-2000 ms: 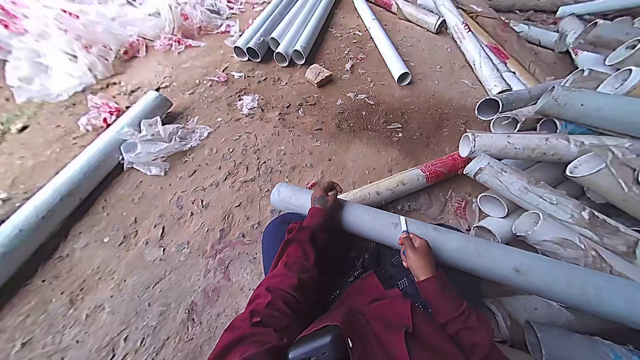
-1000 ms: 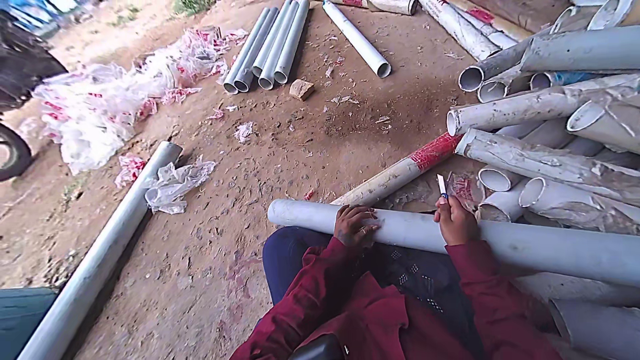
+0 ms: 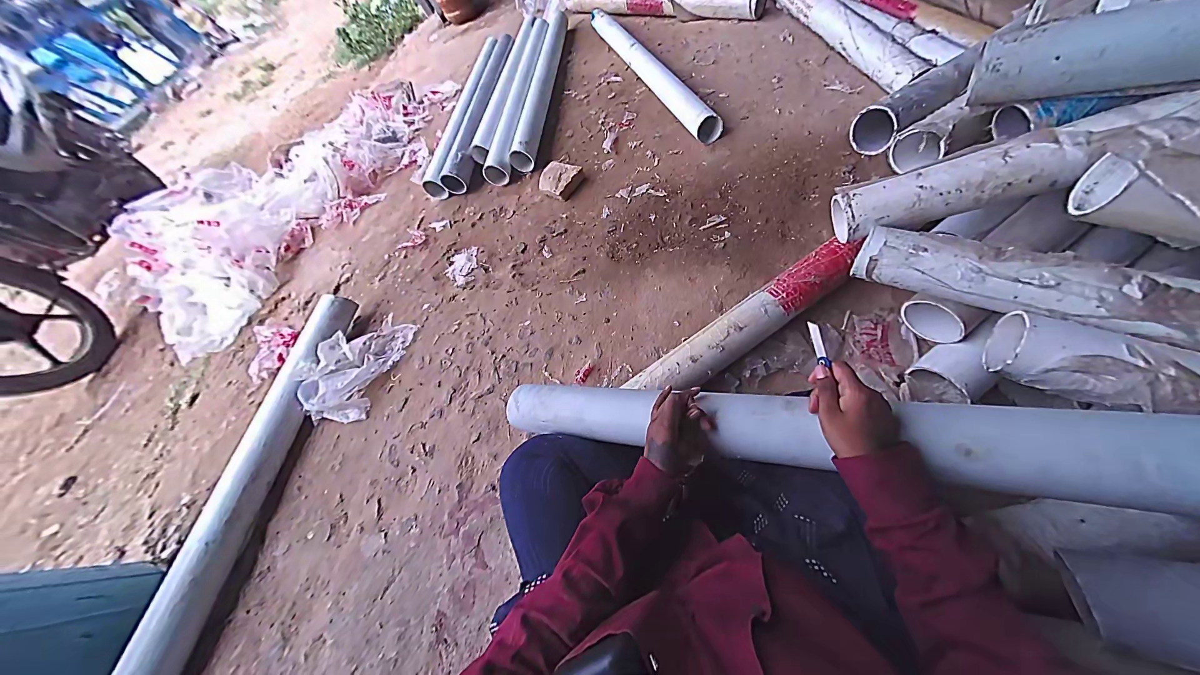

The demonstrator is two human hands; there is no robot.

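Note:
A long grey plastic pipe [image 3: 1022,450] lies across my lap, its closer-to-left end past my knee. My left hand [image 3: 677,429] rests against the pipe with bent fingers; whether it grips anything is hard to tell. My right hand [image 3: 851,408] holds a small knife [image 3: 818,343] by its dark blue handle, the pale blade pointing up and away, over the pipe. Beyond the pipe, a dirty pipe with a red-wrapped end [image 3: 741,330] slants across the ground.
Many grey pipes, some in torn film [image 3: 1031,281], are piled at right. Several pipes [image 3: 511,103] and a brick piece [image 3: 561,179] lie ahead. At left are plastic wrappings [image 3: 225,234], a single pipe [image 3: 248,469], crumpled film [image 3: 349,370] and a vehicle wheel [image 3: 56,328].
Two seconds ago the knife was at the pipe's upper edge; the right hand has since raised it with the blade up. The left hand has moved right along the pipe. The view has swung left.

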